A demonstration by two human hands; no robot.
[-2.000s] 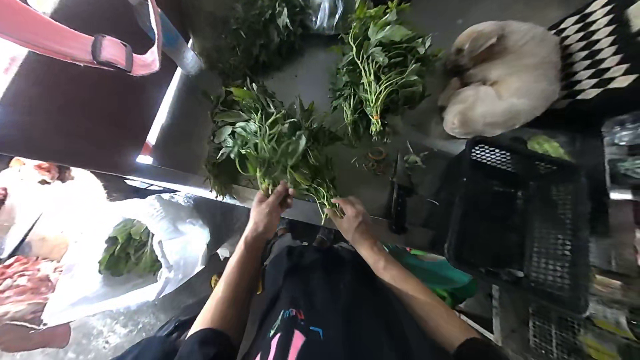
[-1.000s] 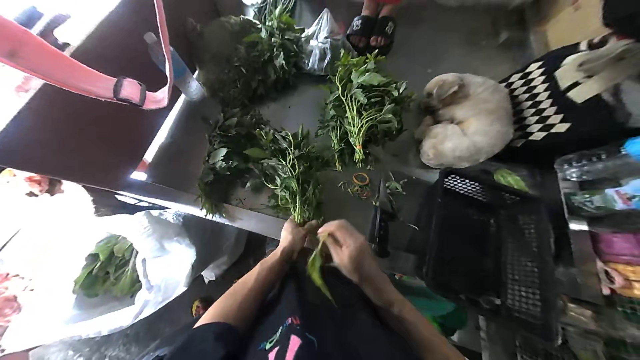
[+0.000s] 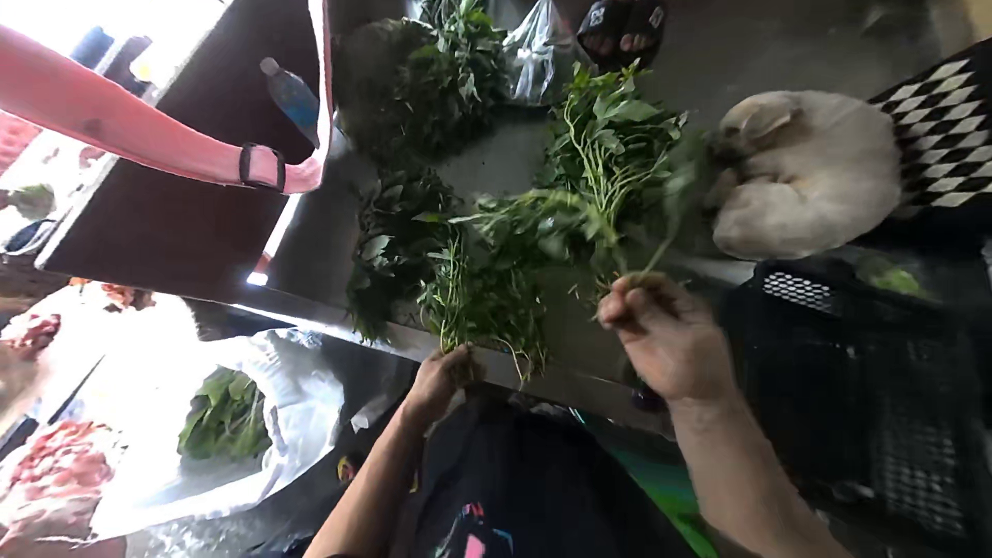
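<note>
My left hand (image 3: 448, 373) is closed around the stem ends of a bunch of leafy greens (image 3: 451, 291) at the front edge of the metal table (image 3: 593, 380). My right hand (image 3: 670, 329) is raised to the right, pinching green stems whose leaves are blurred. More loose greens (image 3: 508, 310) lie between the two hands. Behind my right hand rests a larger bunch of greens (image 3: 612, 155) with pale stems. Dark leafy greens (image 3: 395, 225) lie to the left, and another heap (image 3: 457, 77) is at the back.
A pale animal (image 3: 814, 174) lies curled at the right, beside a black-and-white patterned cloth (image 3: 945, 132). Black plastic crates (image 3: 852, 387) stand below it. A clear plastic bag (image 3: 535, 54) and a person's sandalled feet (image 3: 622, 31) are at the back. An open white bag (image 3: 302, 403) holds leaves at lower left.
My right hand, near my left hand one second ago, has moved away to the right and up. The yellowish leaf it held then no longer shows there. My left hand still grips stems.
</note>
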